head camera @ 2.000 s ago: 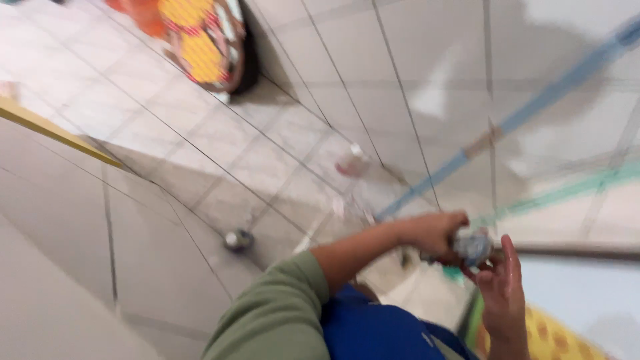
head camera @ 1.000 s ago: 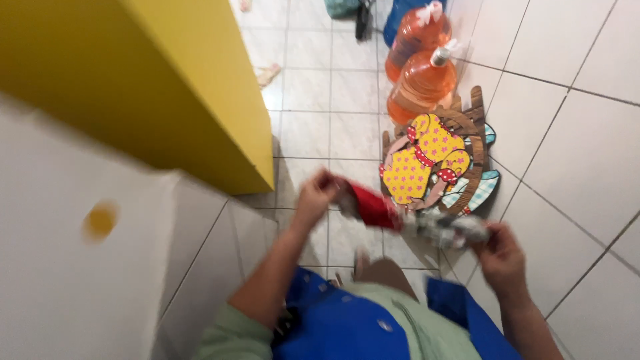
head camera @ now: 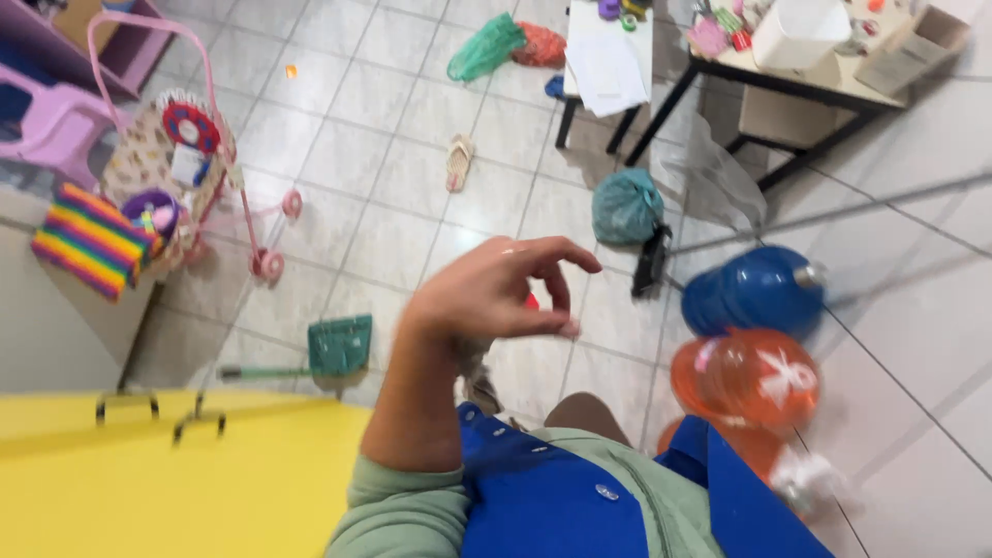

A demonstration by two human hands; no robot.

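Note:
My left hand [head camera: 508,291] is in mid-view over the tiled floor, thumb and index finger apart and the other fingers curled. A small red thing [head camera: 532,301] shows behind the fingers, and a greyish thing [head camera: 474,356] shows below the wrist; whether the hand holds either cannot be told. My right hand is out of view. Beyond the hand lie a sandal [head camera: 459,163] and a tied teal plastic bag [head camera: 626,207] on the floor. A green dustpan [head camera: 339,345] with a handle lies to the left.
A blue bottle [head camera: 748,292] and orange bottles [head camera: 744,380] stand at right by the wall. Black-legged tables [head camera: 806,87] are at upper right. A pink toy stroller [head camera: 147,167] and pink plastic chair [head camera: 58,124] are at left, above a yellow panel [head camera: 178,480].
Both hands held a red and patterned thing between them one second ago; now only my left hand shows. The view has swung to more of the room.

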